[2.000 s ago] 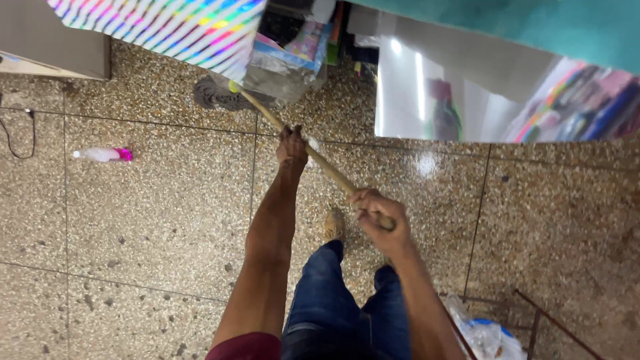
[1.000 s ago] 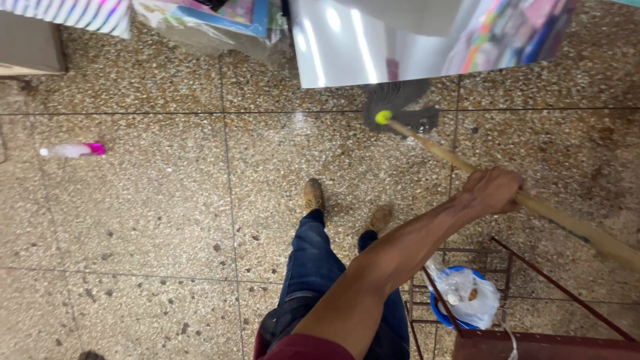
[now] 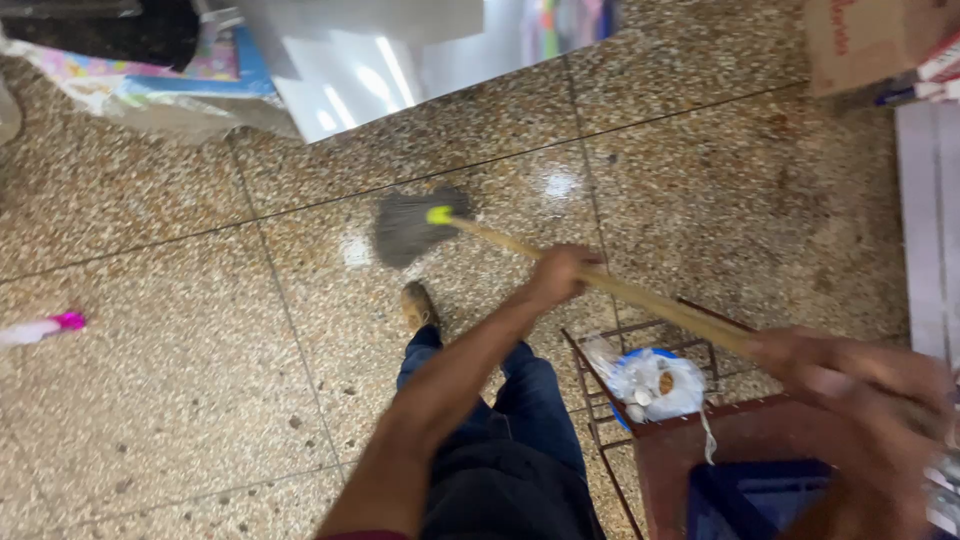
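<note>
A long wooden mop handle [image 3: 660, 300] runs from the right edge toward the middle of the head view. My left hand [image 3: 564, 276] grips it around its middle, nearer the mop head. Toward the upper end my right hand [image 3: 855, 375], somewhat blurred, is closed around it. At the lower end a yellow-green socket [image 3: 439, 215] joins the handle to a grey mop head [image 3: 412, 232], which lies spread on the speckled floor just ahead of my shoe [image 3: 418, 306]. Wet-looking shine shows on the floor near it.
A brown metal rack [image 3: 600, 420] holding a blue container with a plastic bag [image 3: 667, 390] stands right of my legs. A glossy sheet [image 3: 360, 75] overhangs the top. A cardboard box [image 3: 855, 45] sits upper right; a bottle with a pink cap [image 3: 45, 328] lies left.
The mop head was under the glossy sheet's edge a second ago and is now closer to my shoes. My right hand has come into view on the handle. The view has shifted right.
</note>
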